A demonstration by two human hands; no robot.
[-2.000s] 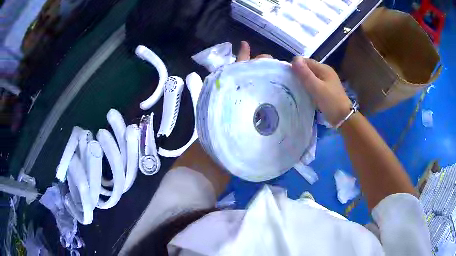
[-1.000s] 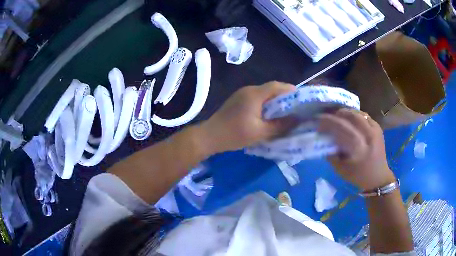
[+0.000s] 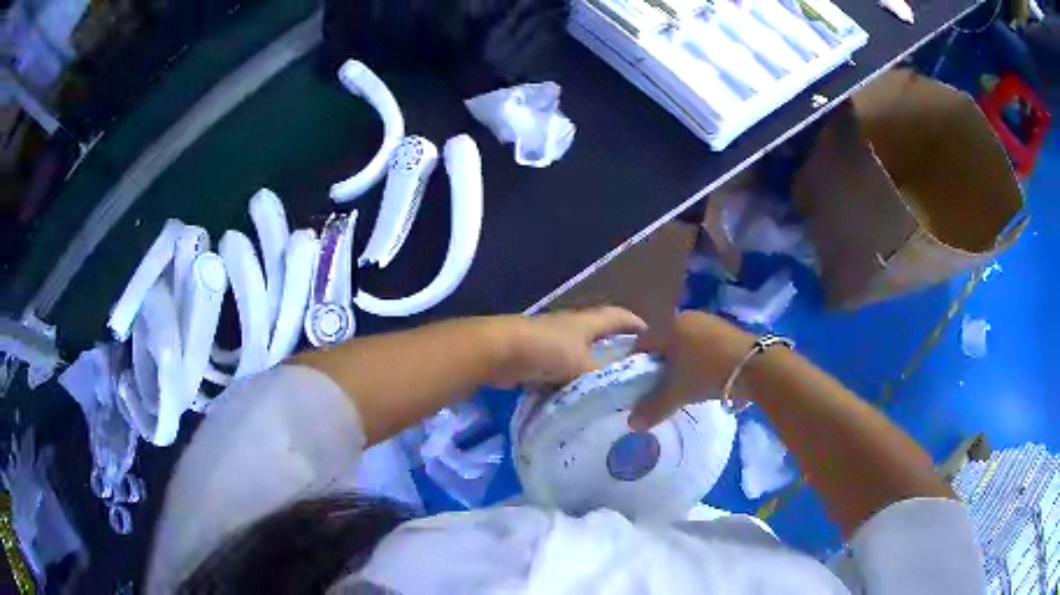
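Note:
A white tape roll (image 3: 570, 459) with blue print on its rim and a grey core hole is close to my body, beyond the table's front edge. Its lower part is hidden by my shirt. My left hand (image 3: 570, 345) lies on the roll's upper left rim, fingers over it. My right hand (image 3: 688, 363) holds the roll's top right, fingers bent over the face near the core hole. Both hands are on the roll. Whether it is one disc or two pressed together, I cannot tell.
Curved white housings (image 3: 203, 331) lie on the dark table (image 3: 558, 221) at left, with crumpled clear film (image 3: 529, 122) behind. A tray stack (image 3: 721, 70) is at the back. An open carton (image 3: 854, 221), plastic scraps and a red stool (image 3: 1015, 122) stand right; more stacked trays (image 3: 1011, 511) are lower right.
The roll and both hands have moved down towards my body. A second ago the roll was tilted with two printed rims showing apart; now its flat face shows.

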